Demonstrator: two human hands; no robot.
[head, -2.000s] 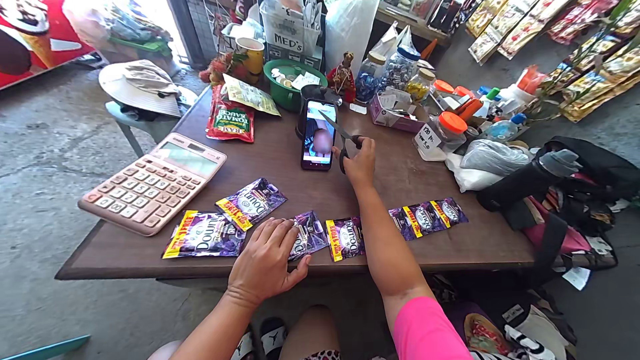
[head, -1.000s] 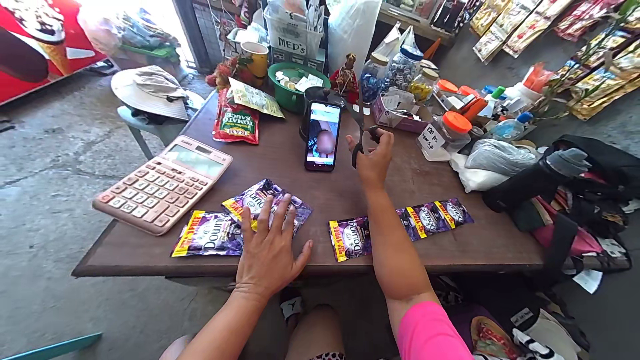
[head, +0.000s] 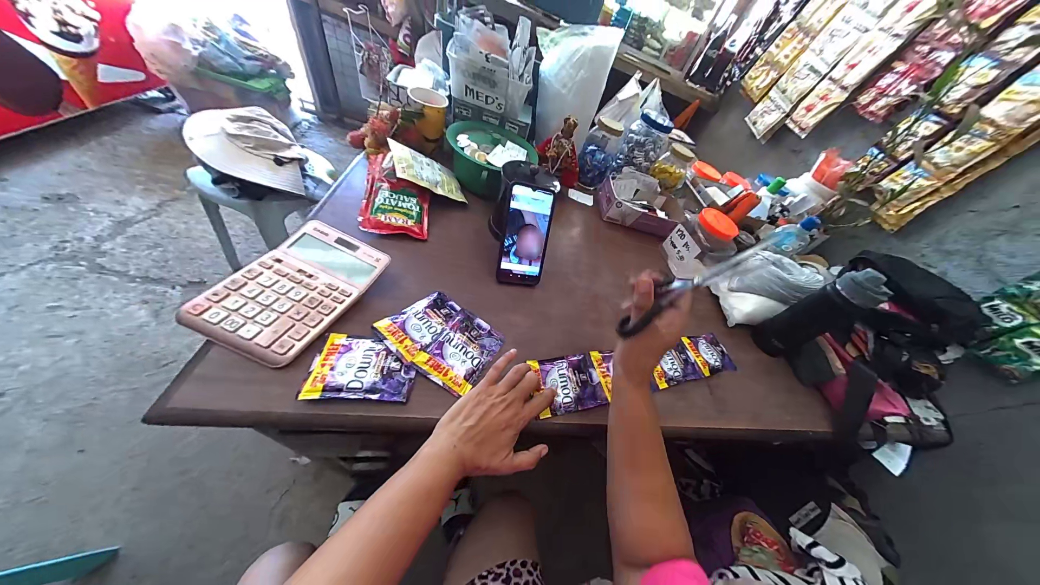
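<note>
My right hand holds a pair of scissors by their black handles above the wooden table, the blades pointing up and right, blurred. Below it runs a strip of joined purple Downy sachets, partly hidden by my right wrist. My left hand, fingers spread, reaches over the table's front edge, its fingertips at the strip's left end; whether they touch it is unclear. To its left lie overlapping Downy sachets and another Downy sachet beside them.
A pink calculator lies at left. A smartphone leans upright at the middle. Behind are a red tomato sauce pouch, a green basin and lidded jars. A black bottle and bags are at right.
My left hand has moved right, from the left sachets to the strip's left end. My right hand with the scissors has moved away from beside the phone, to the right and nearer me.
</note>
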